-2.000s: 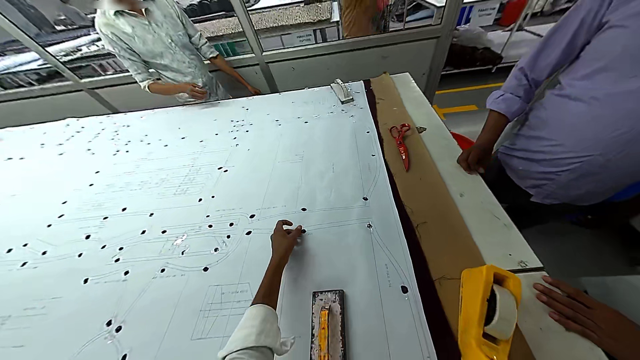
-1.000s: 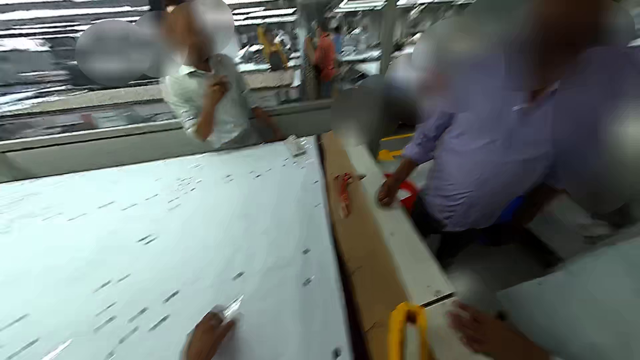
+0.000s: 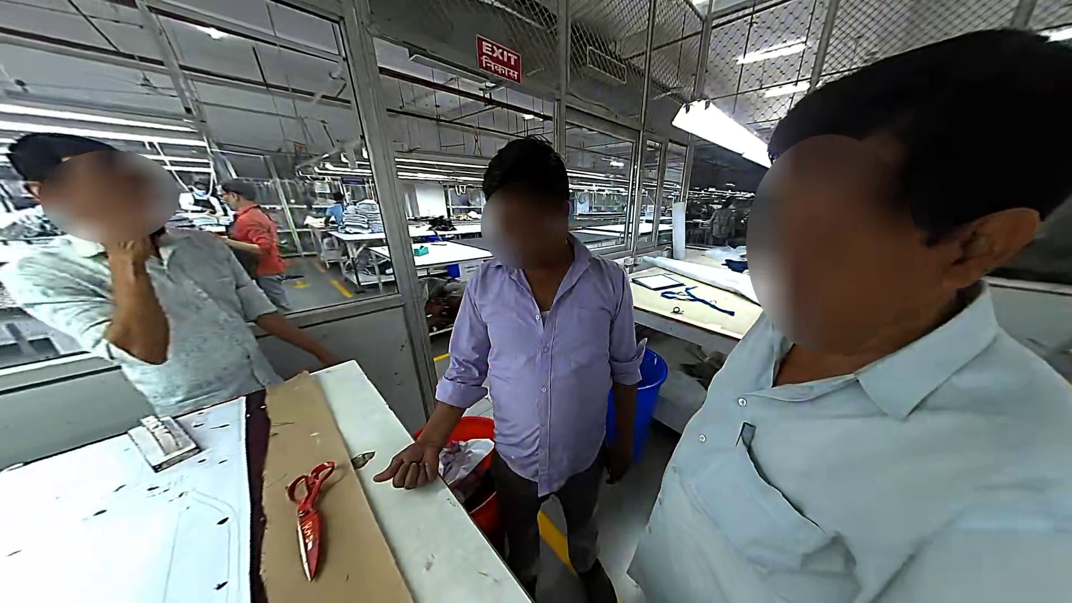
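Observation:
Neither my left hand nor my right hand shows in the head view now. At the lower left, a marked white paper sheet (image 3: pixel 109 519) covers the table, with thin lines and small dark marks on it. Red-handled scissors (image 3: pixel 309 519) lie on a strip of brown paper (image 3: pixel 289 435) beside the sheet. A pale block-shaped object (image 3: pixel 164 441) rests on the sheet's far edge. A small dark metal item (image 3: pixel 363 460) sits on the bare white tabletop (image 3: pixel 419 511) along the right side.
A person in a lilac shirt (image 3: pixel 544 360) rests a hand on the table edge. Another in light blue (image 3: pixel 846 469) stands close at right, a third (image 3: pixel 184 327) behind the table. Red (image 3: pixel 477 435) and blue (image 3: pixel 649 402) bins and a side table (image 3: pixel 703 306) are beyond.
The view has swung up and right. The hand on the sheet, the yellow tape dispenser and the hand beside it have left view. The person behind the table has raised a hand to the face.

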